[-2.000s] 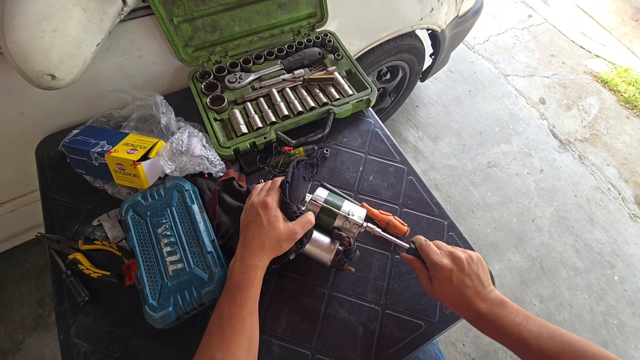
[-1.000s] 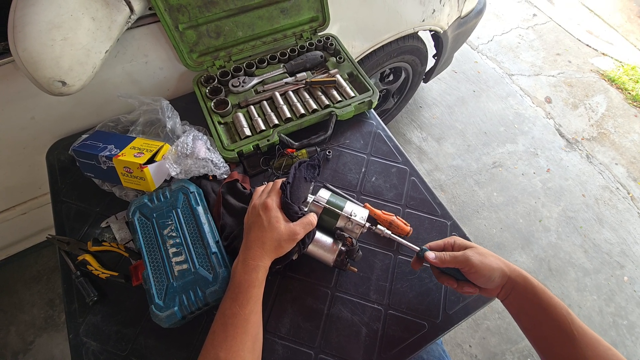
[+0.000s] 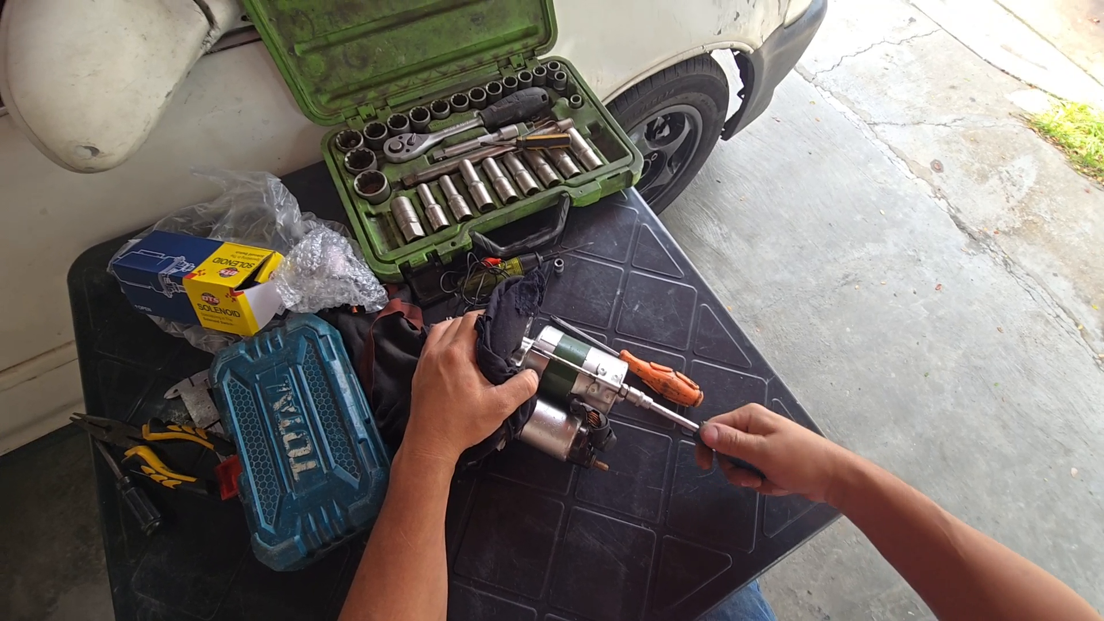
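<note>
My left hand [image 3: 466, 384] grips a black cloth [image 3: 509, 319] wrapped around the near end of a starter motor [image 3: 573, 366], which lies on the black table. The motor has a silver cylinder with a green band and a second silver cylinder [image 3: 552, 429] beside it. My right hand [image 3: 759, 448] is closed around the dark handle of a driver with a steel shaft [image 3: 673, 412]; the shaft's tip meets the motor's end. Behind the shaft lies an orange-handled screwdriver [image 3: 662, 377], close to the motor.
A green socket set case [image 3: 595, 185] stands open at the back of the black table [image 3: 604, 543]. Left are a solenoid box [image 3: 194, 276], bubble wrap [image 3: 332, 272], a blue Total case [image 3: 297, 431] and yellow-black pliers [image 3: 164, 444]. A white car [image 3: 586, 43] stands behind.
My right hand has shifted its hold and turned on the driver's handle. My left hand stays on the cloth and the motor.
</note>
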